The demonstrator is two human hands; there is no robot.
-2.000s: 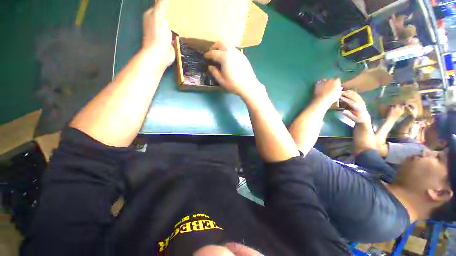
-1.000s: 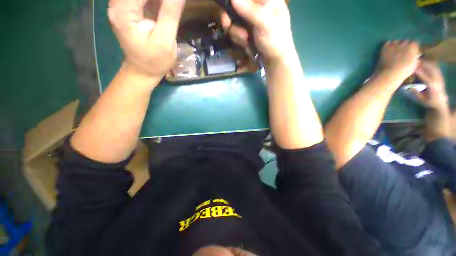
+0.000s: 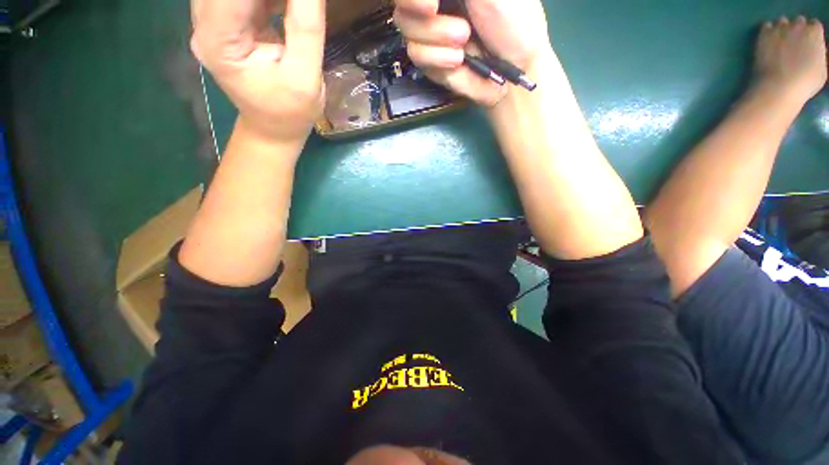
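Observation:
A brown cardboard product box (image 3: 364,130) lies on the table, partly hidden by both hands and cut off by the top edge. In it are a shiny clear bag (image 3: 349,96) at the left, a flat dark block (image 3: 420,96) at the right, and thin black leads (image 3: 350,44) behind. My right hand (image 3: 468,44) is closed around a black cable (image 3: 516,76) over the box's right side; two slim black ends stick out towards the wrist. My left hand (image 3: 259,68) is at the box's left side, thumb and fingers apart, its fingertips cut off by the top edge.
The glossy green table (image 3: 409,182) runs across the front. Another person's bare hand (image 3: 791,54) and forearm rest over it at the right. An open supply carton (image 3: 164,245) is below the table edge at left. A blue frame (image 3: 41,309) holds cartons at the far left.
The view has shifted left. The box's contents show more clearly than two seconds ago. My right hand has come up out of the box with the cable; its two ends now show.

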